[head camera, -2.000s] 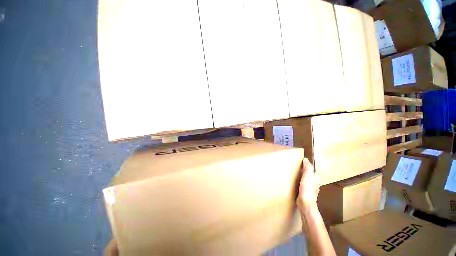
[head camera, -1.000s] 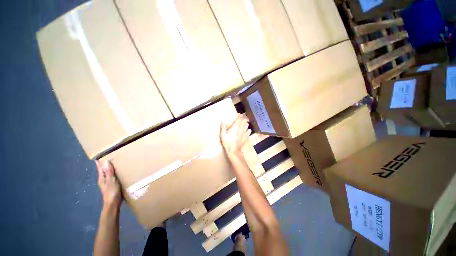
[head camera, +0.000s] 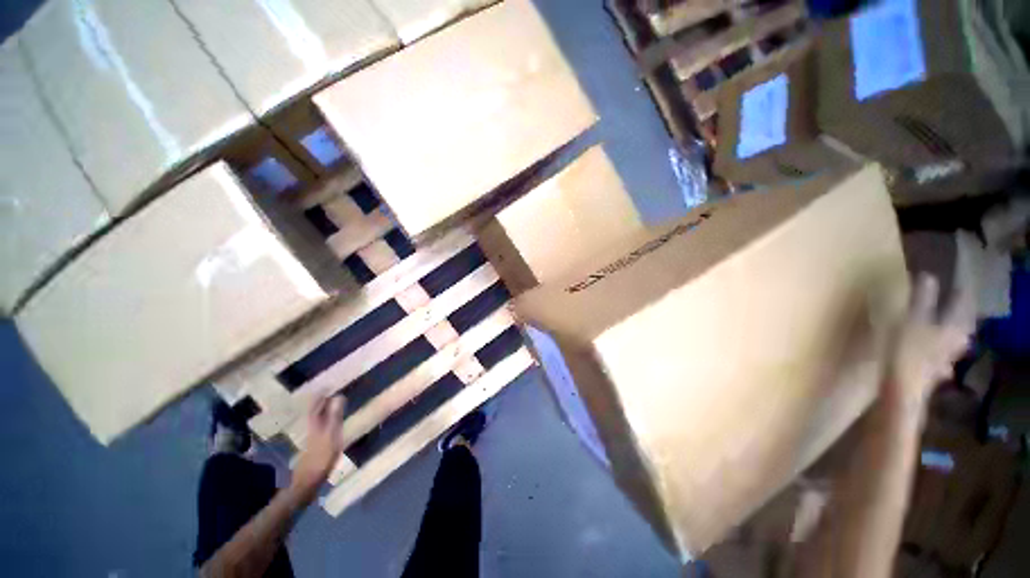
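A large tan carton (head camera: 757, 361) with black print on its side stands right of the pallet being loaded (head camera: 435, 327). My right hand (head camera: 932, 327) is blurred at this carton's far right edge; whether it grips cannot be told. My left hand (head camera: 322, 435) is empty above the pallet's near edge, fingers pointing up. A taped carton (head camera: 169, 294) lies at the pallet's left, against a row of cartons (head camera: 158, 85). Another carton (head camera: 457, 107) stands across a gap from it, with slats showing between.
A smaller-looking carton (head camera: 576, 215) stands between the pallet and the large carton. A second, darker pallet (head camera: 723, 40) is at the top, with labelled cartons (head camera: 779, 119) beside it. My feet and dark-clad legs are at the pallet's near edge.
Both hands have left the taped carton, which stays against the row. The view has swung right. My right hand has moved to the large printed carton; my left hand is now free over the pallet.
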